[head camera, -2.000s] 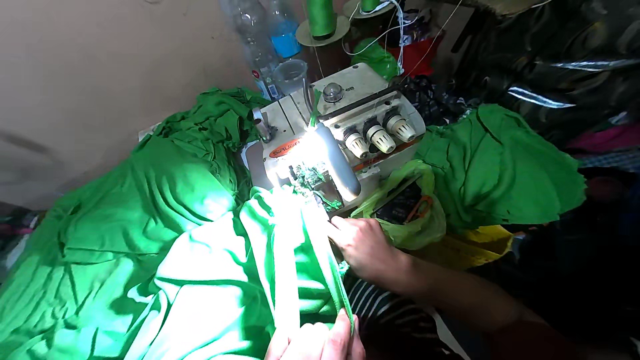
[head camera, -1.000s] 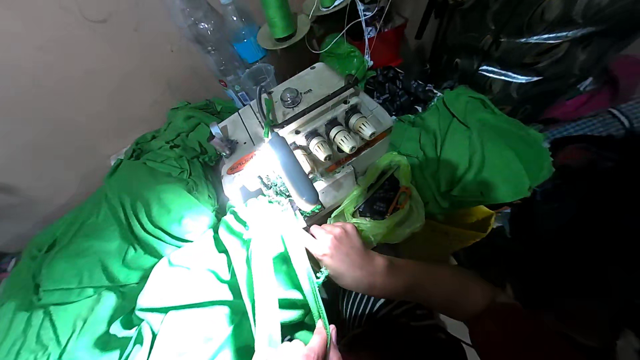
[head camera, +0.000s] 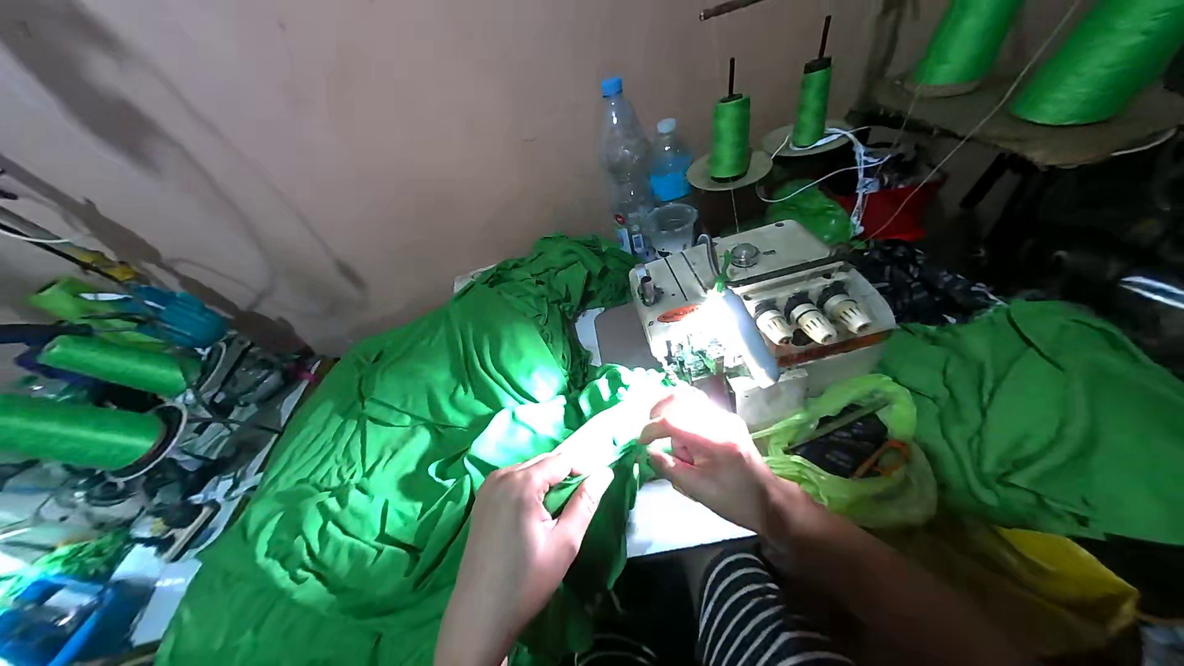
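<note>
An overlock sewing machine (head camera: 763, 314) with tension dials stands at the centre right, its lamp (head camera: 747, 338) shining brightly on the needle area. Green knit fabric (head camera: 370, 490) lies heaped to the left of the machine and runs up to its front. My left hand (head camera: 532, 527) pinches a fold of this fabric between thumb and fingers. Close to the machine's front, my right hand (head camera: 708, 453) holds the fabric's edge with bent fingers. Glare hides the fingertips in part and the needle area.
A yellow-green plastic bag (head camera: 911, 481) with dark items sits right of my right hand. More green fabric (head camera: 1045, 416) lies beyond it. Plastic bottles (head camera: 624, 148) and green thread cones (head camera: 731, 139) stand behind the machine. Another thread cone (head camera: 83, 432) is at the far left.
The view has swung left and up. My left hand has moved up from the bottom edge, closer to the machine, and the fabric strip once stretched between my hands is now bunched.
</note>
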